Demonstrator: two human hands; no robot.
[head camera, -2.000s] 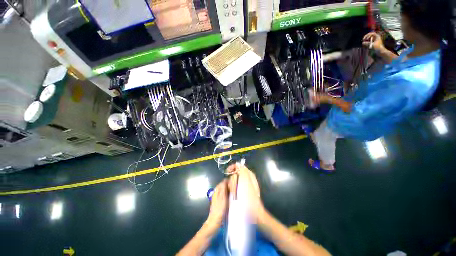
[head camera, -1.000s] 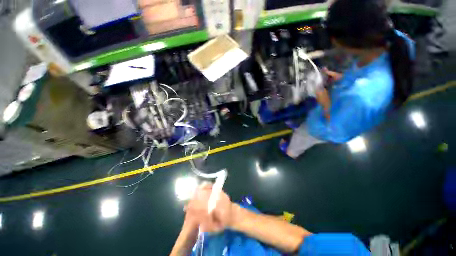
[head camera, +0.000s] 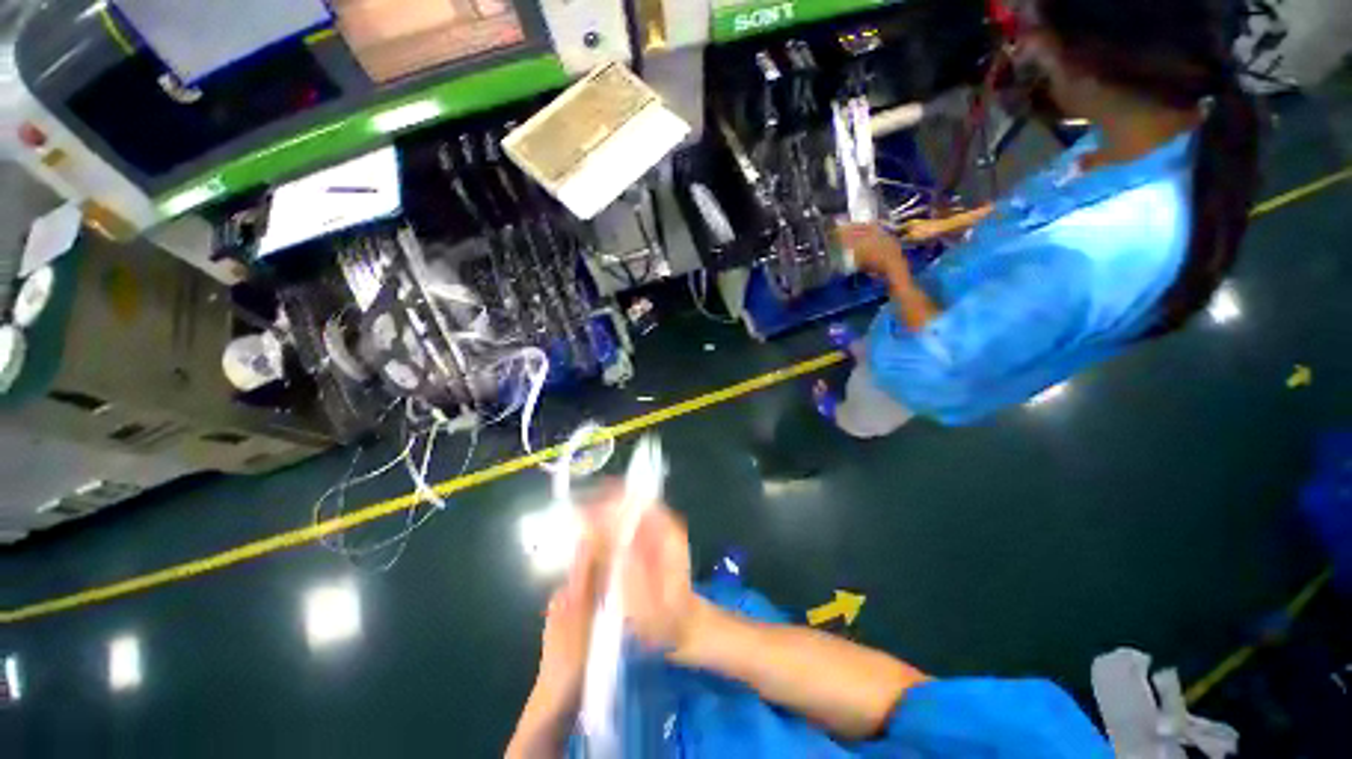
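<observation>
My left hand (head camera: 581, 571) and my right hand (head camera: 657, 575) are close together at the bottom centre, bare and blurred. Both hold a white carrier tape (head camera: 605, 667), which runs between them from above the fingers down toward my body. The fingertips and the tape's upper end are too blurred to tell in detail. A curly white tape (head camera: 534, 398) hangs from the feeder bank to a loop on the floor beyond my hands. Whether it joins the held tape cannot be told.
Tape feeders (head camera: 537, 297) stand under the green machine edge. A clipboard (head camera: 332, 205) and a beige keyboard unit (head camera: 596, 141) rest above them. A person in blue (head camera: 1038, 282) works at the right feeders. Thin strips (head camera: 371, 512) lie on the floor at left.
The view has shifted, moving the machines left and up. My hands have turned with the tape, which now stands nearly straight between them. The other person has bent further and reaches into the feeders.
</observation>
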